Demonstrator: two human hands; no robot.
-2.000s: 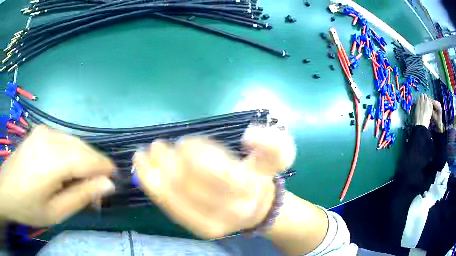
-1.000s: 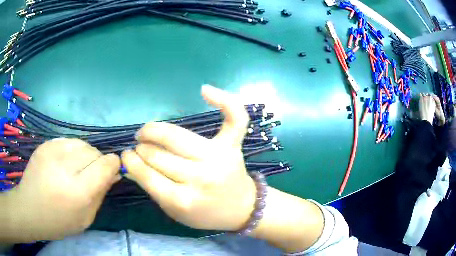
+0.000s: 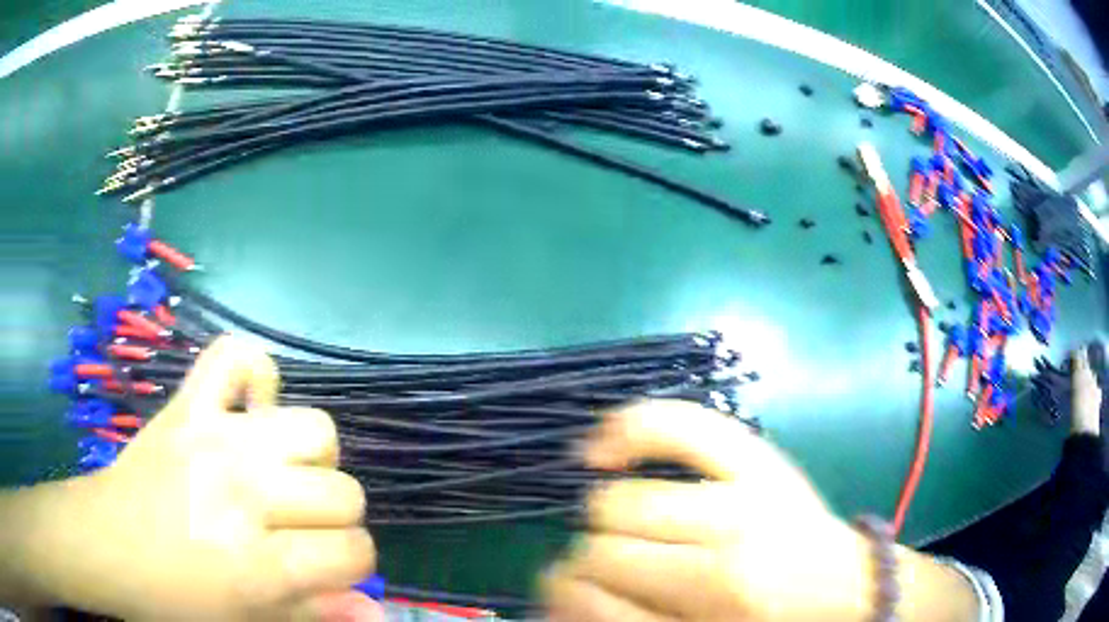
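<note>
My left hand (image 3: 255,498) is closed at the lower left, with a bright blue end piece (image 3: 371,588) at its fingertips. A black cable (image 3: 468,598) runs right from there, beside a thin red part (image 3: 438,609). My right hand (image 3: 718,522) is blurred, its fingers curled, at the right part of the near bundle; its grip is unclear. The near bundle of black cables (image 3: 474,419) lies partly behind both hands, with blue-and-red end pieces (image 3: 122,352) at its left ends.
A far bundle of black cables (image 3: 401,97) with gold tips lies at the back. Small black caps (image 3: 770,126) are scattered right of it. A red cable (image 3: 927,401) and a loose pile of blue-and-red end pieces (image 3: 991,273) lie at right. Another person's hand (image 3: 1085,395) is at the far right.
The hands were together at a blue part; now they are apart, the right hand further right and lower. The view has shifted, showing more of the far bundle and the left ends.
</note>
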